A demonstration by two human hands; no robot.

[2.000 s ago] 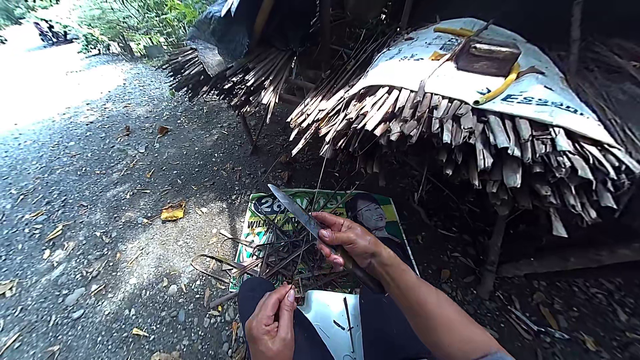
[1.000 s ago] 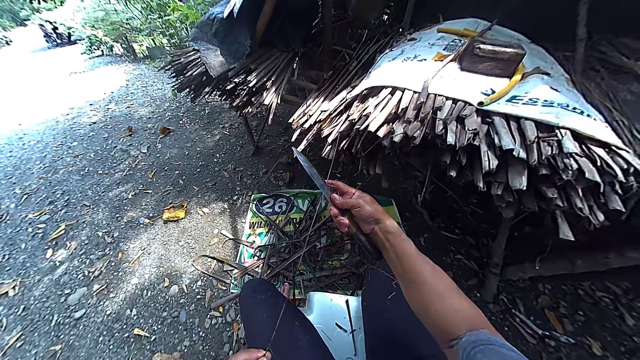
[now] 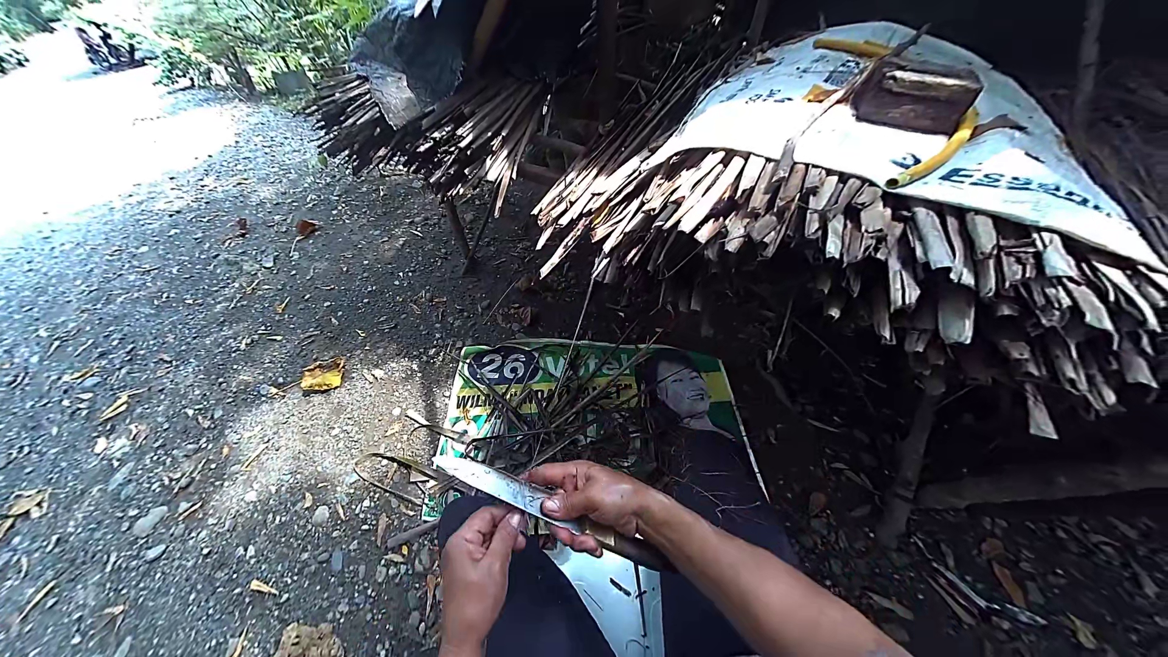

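My right hand grips a long knife by its dark handle, and the bare metal blade points up and to the left. Close under the blade, my left hand has thumb and forefinger pinched together; a thin strip seems to be between them, but it is too fine to make out. Beyond both hands a printed green and yellow poster lies on the ground, with a heap of thin dark plant strips on it. A white sheet with a few dark scraps lies between my legs.
At the right, bundled dry stalks are stacked on a raised wooden rack under a white sack with a dark block and yellow curved pieces. Another stalk bundle stands further back. Gravel ground with dry leaves spreads leftward.
The knife was raised above the poster and has come down to my left hand. My left hand, low at the bottom edge a second ago, has moved up to the blade.
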